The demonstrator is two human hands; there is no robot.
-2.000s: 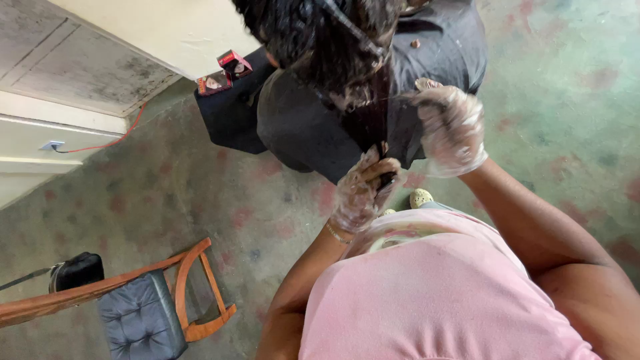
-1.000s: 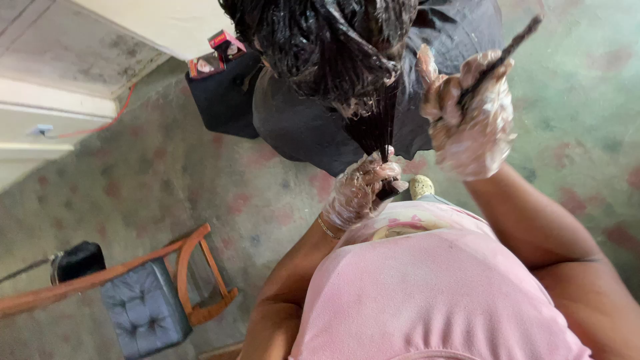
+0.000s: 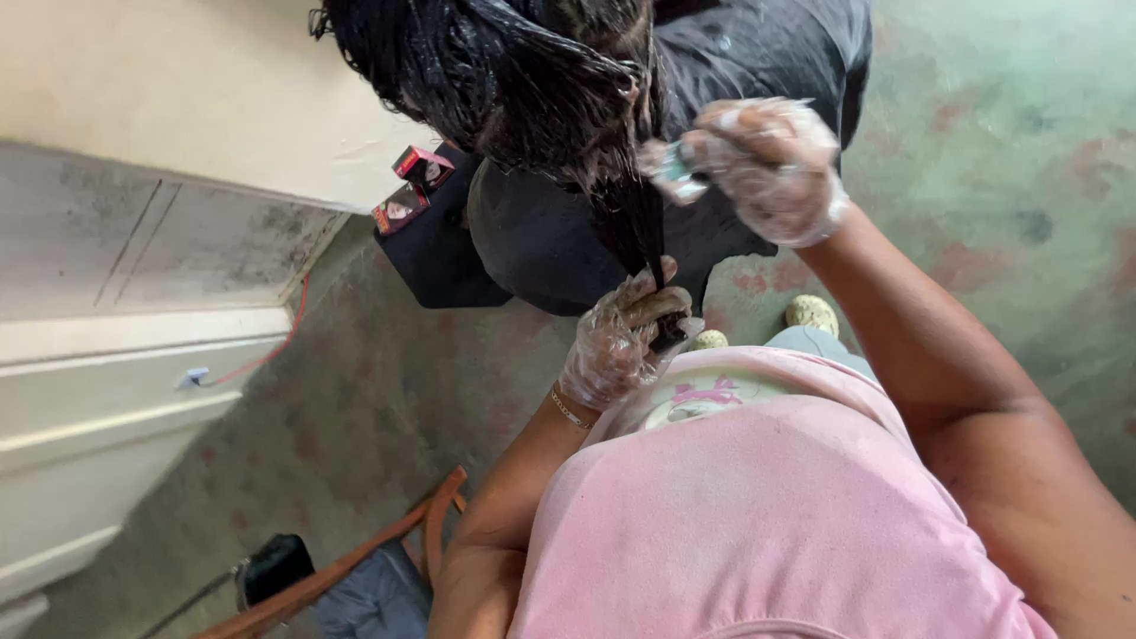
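Observation:
A person's dark, wet-looking hair (image 3: 524, 80) hangs down at the top, over a black cape (image 3: 541, 240) on their shoulders. My left hand (image 3: 626, 333), in a clear plastic glove, grips the lower end of a strand of hair (image 3: 630, 217). Up and to the right, my right hand (image 3: 768, 164), also in a clear glove, is closed around a blurred tool (image 3: 683, 169), pale green where it shows, beside the strand. Much of the tool is hidden by the fingers, so its kind cannot be told.
Two small printed boxes (image 3: 401, 209) rest on a dark surface (image 3: 435, 257) left of the person. A wooden chair with a dark cushion (image 3: 377, 595) and a black bag (image 3: 275, 568) are at the lower left. An orange cord (image 3: 297, 328) runs from a wall plug (image 3: 193, 377).
My right hand, which held a dark stick-like tool pointing up to the right, has moved in beside the strand, and the tool's angle has changed. My left hand still grips the strand.

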